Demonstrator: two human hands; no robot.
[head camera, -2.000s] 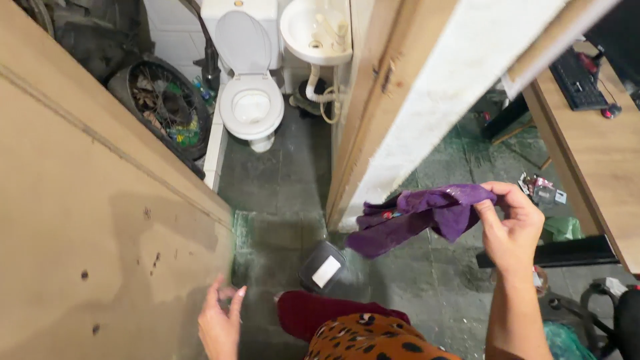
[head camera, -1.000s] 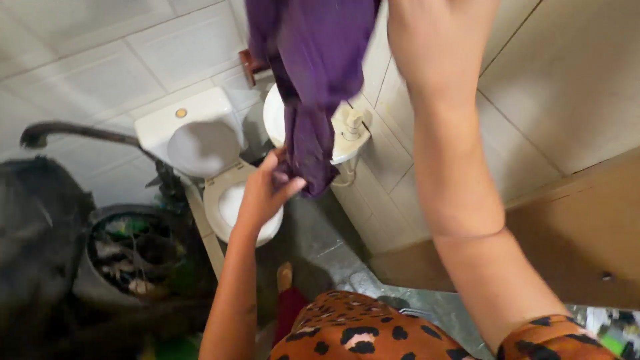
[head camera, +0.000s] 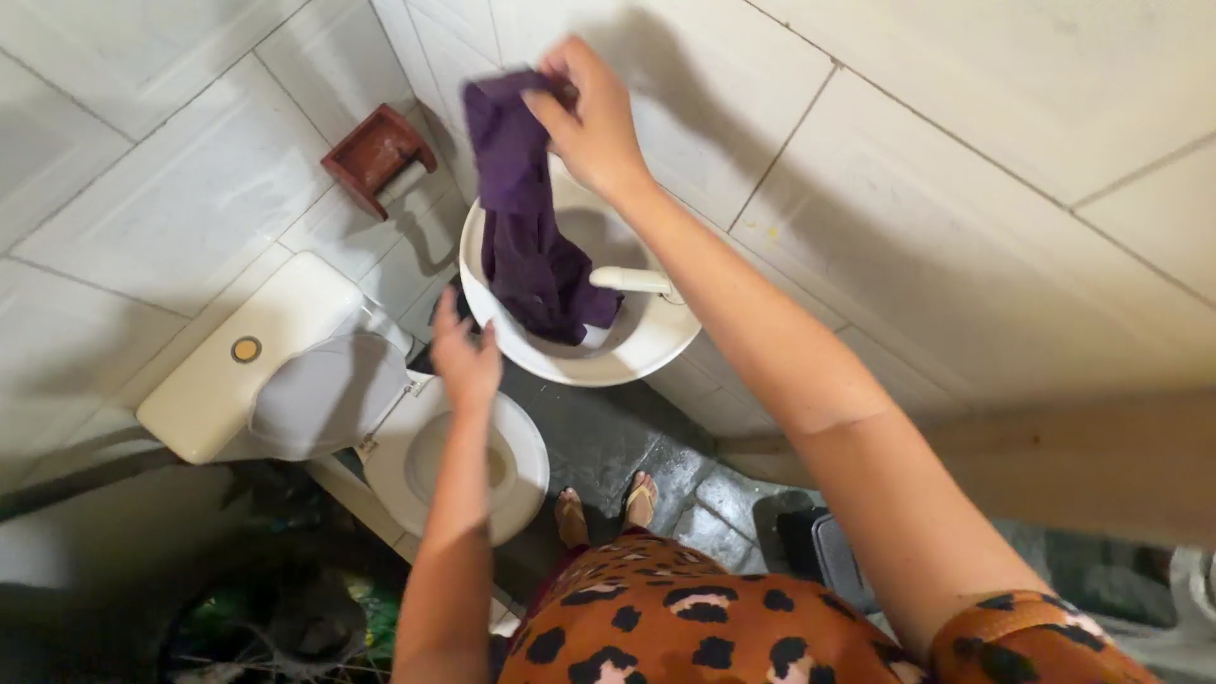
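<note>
My right hand (head camera: 594, 119) grips the upper end of a dark purple cloth (head camera: 532, 218) above a white washbasin (head camera: 608, 369). The cloth hangs down from my fingers, and its lower end lies bunched inside the bowl. A pale faucet (head camera: 632, 279) sits at the basin's right side, close to the cloth. My left hand (head camera: 465, 356) is beside the basin's lower left rim, fingers apart and slightly blurred, holding nothing. Whether it touches the rim, I cannot tell.
A toilet bowl (head camera: 527, 456) with its grey lid (head camera: 328, 394) raised against the cistern (head camera: 252, 351) stands left of the basin. A reddish-brown paper holder (head camera: 378, 160) juts from the tiled wall. Below left is a dark container of debris; a dark bin (head camera: 841, 560) stands at lower right.
The view has moved from the doorway to above the basin. One second ago my left hand was at the raised cloth's lower end; now it is off the cloth, whose lower end rests in the bowl.
</note>
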